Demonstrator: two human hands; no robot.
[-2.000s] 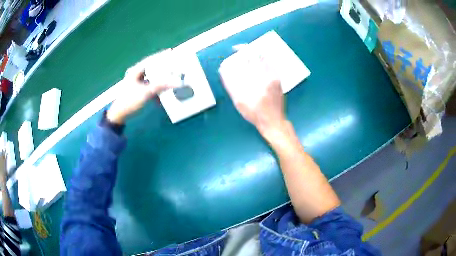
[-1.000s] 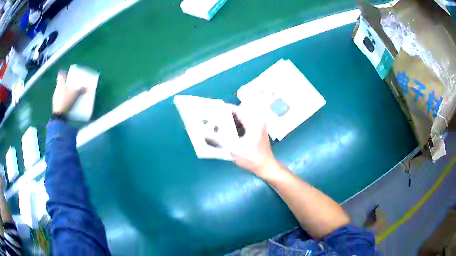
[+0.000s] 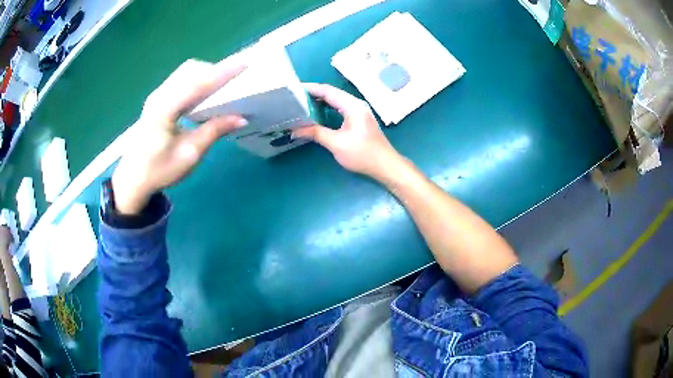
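Note:
My left hand (image 3: 166, 129) holds the left end of a white box (image 3: 221, 92), thumb below and fingers above. My right hand (image 3: 350, 136) grips the right edge of a white sleeve (image 3: 277, 122) with teal inside its edge and a dark printed picture on its shaded side. Box and sleeve are together above the green bench; how far the box sits inside is unclear. A stack of flat sleeves (image 3: 420, 66) with a grey rounded picture lies right of my hands.
White boxes (image 3: 54, 170) stand on the bench at left, with more stacked white blocks (image 3: 66, 247) and yellow loops (image 3: 68, 314) nearer. A striped sleeve of another person (image 3: 26, 336) is at lower left. A brown carton (image 3: 601, 74) stands at right, a teal-edged box (image 3: 547, 18) beside it.
My left hand has come back from the far-left strip with a white box. My right hand's sleeve, flatter before, is now raised and meets the box between both hands.

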